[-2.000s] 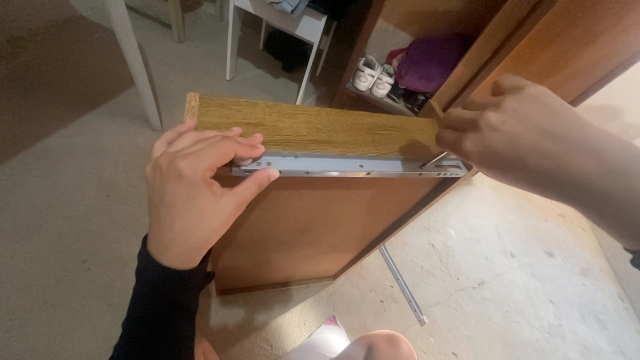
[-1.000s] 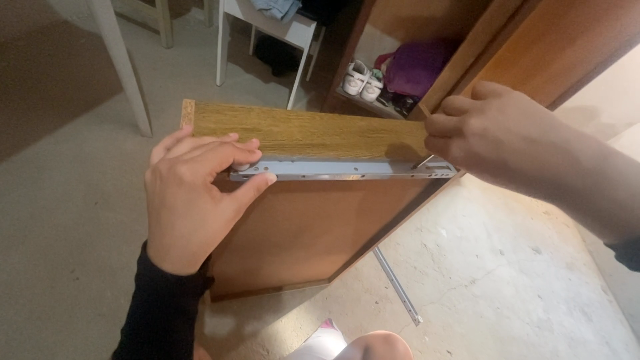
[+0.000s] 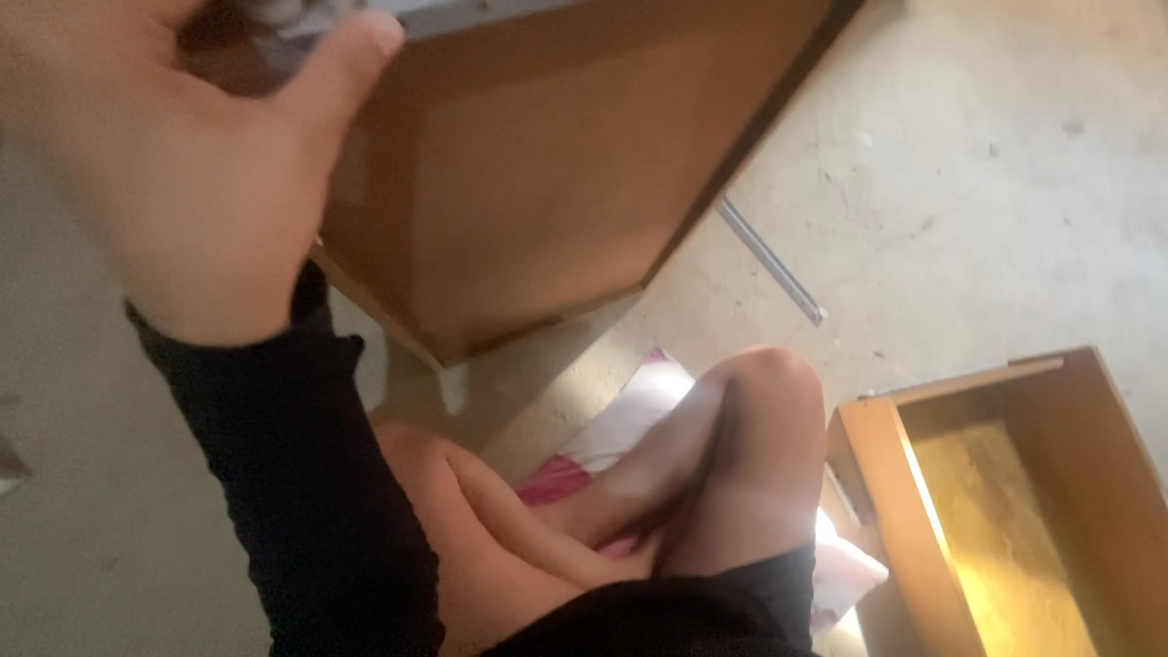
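My left hand (image 3: 219, 155) is at the upper left, its thumb along the near edge of a metal drawer slide (image 3: 456, 16). The fingers run out of the frame at the top, and the hand is blurred. The slide lies along the top edge of an upright wooden drawer (image 3: 547, 173), whose broad brown panel faces me. My right hand is out of view. A second metal slide (image 3: 771, 260) lies on the concrete floor, right of the drawer.
Another wooden drawer (image 3: 935, 538), open side up, stands on the floor at the lower right. My bent legs (image 3: 730, 438) are below the upright drawer, over a white and pink cloth (image 3: 630, 420). Concrete floor (image 3: 958, 182) surrounds them.
The view has swung down and to the right, bringing the other drawer into sight. My right hand, at the slide's right end before, is out of the frame. My left hand remains at the slide.
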